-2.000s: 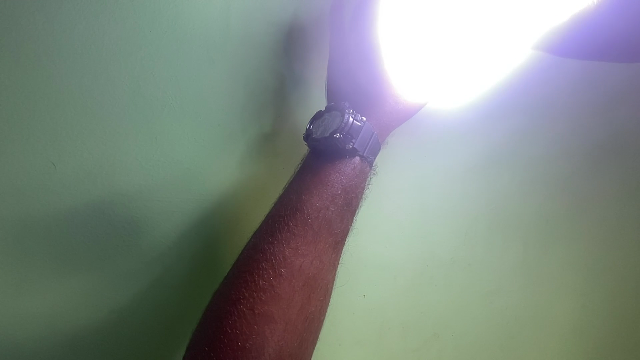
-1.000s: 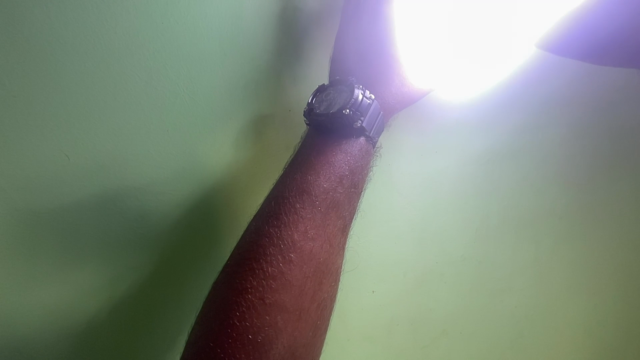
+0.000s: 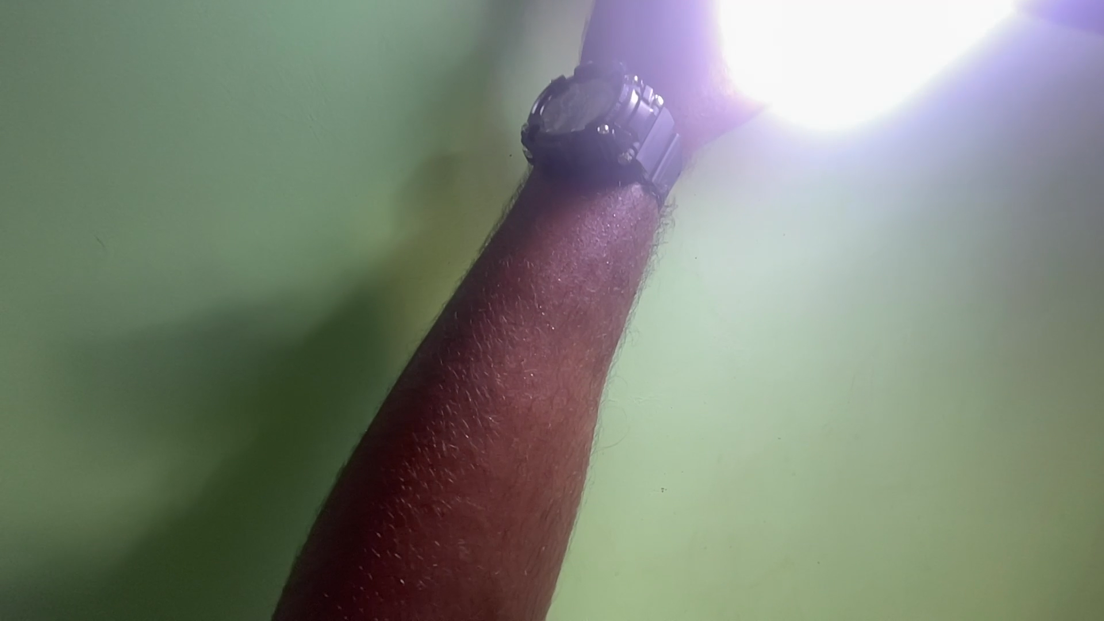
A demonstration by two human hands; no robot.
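Observation:
My left arm reaches up the middle of the head view, with a dark chunky wristwatch (image 3: 595,129) strapped at the wrist. Above the watch, the base of my left hand (image 3: 651,52) shows in a purple haze beside a glaring white light (image 3: 854,52). Its fingers are lost in the glare or lie past the top edge, so what they hold or touch is hidden. A dark purple shape at the top right corner may be part of my right hand (image 3: 1069,12); its fingers cannot be made out.
A pale green wall (image 3: 819,388) spreads behind the arm. Soft dark shadows fall on it to the left of the forearm, and small specks mark its surface.
The watch and wrist sit higher in the view than two seconds ago. Less of the dark shape at the top right shows now. The glare remains at the top.

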